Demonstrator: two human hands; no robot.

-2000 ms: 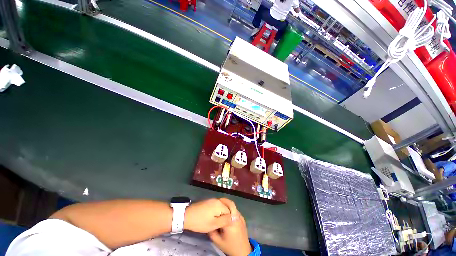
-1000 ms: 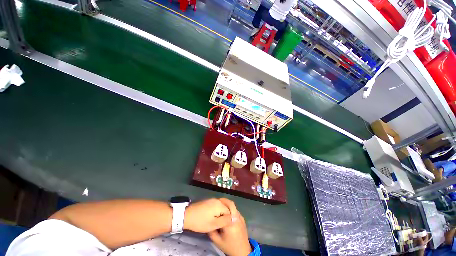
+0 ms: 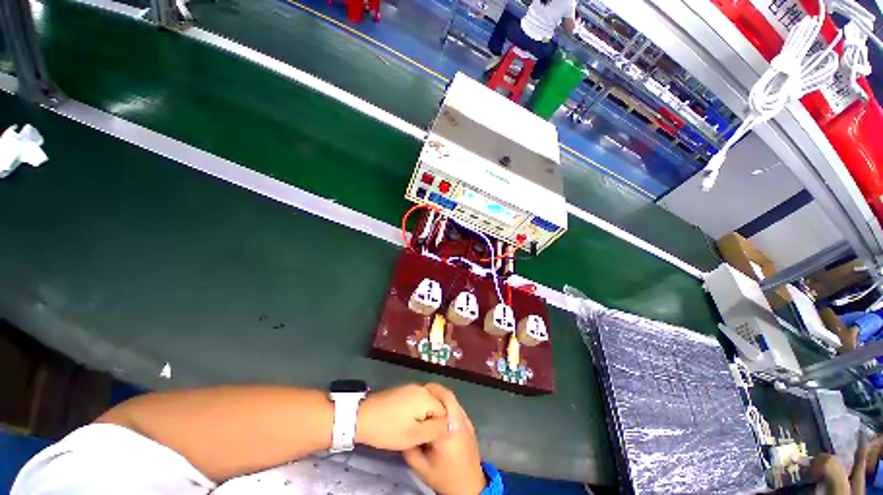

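The dark red-brown test fixture (image 3: 474,356) lies on the green bench in front of me, with several cream-white round-faced sockets (image 3: 464,307) in a row and two green contact boards (image 3: 436,350) at its near side. No adapter is on it. My left hand (image 3: 402,416), below a white-strapped watch, lies over my right hand (image 3: 453,459) at the bench's near edge, left of and below the fixture. The hands are clasped together. No object shows in them, but the fingers are partly hidden. A blue band is on my right wrist.
The cream-grey tester (image 3: 494,164) stands behind the fixture, joined by red and white wires. A plastic-wrapped pad (image 3: 678,406) lies right. A white crumpled lump (image 3: 21,148) is far left. White cords (image 3: 794,72) hang upper right. A person (image 3: 537,24) sits beyond the conveyor (image 3: 242,126).
My hands, the fixture and the tester have not moved. Another person's hands at the lower right edge have shifted. The seated person at the back has moved slightly.
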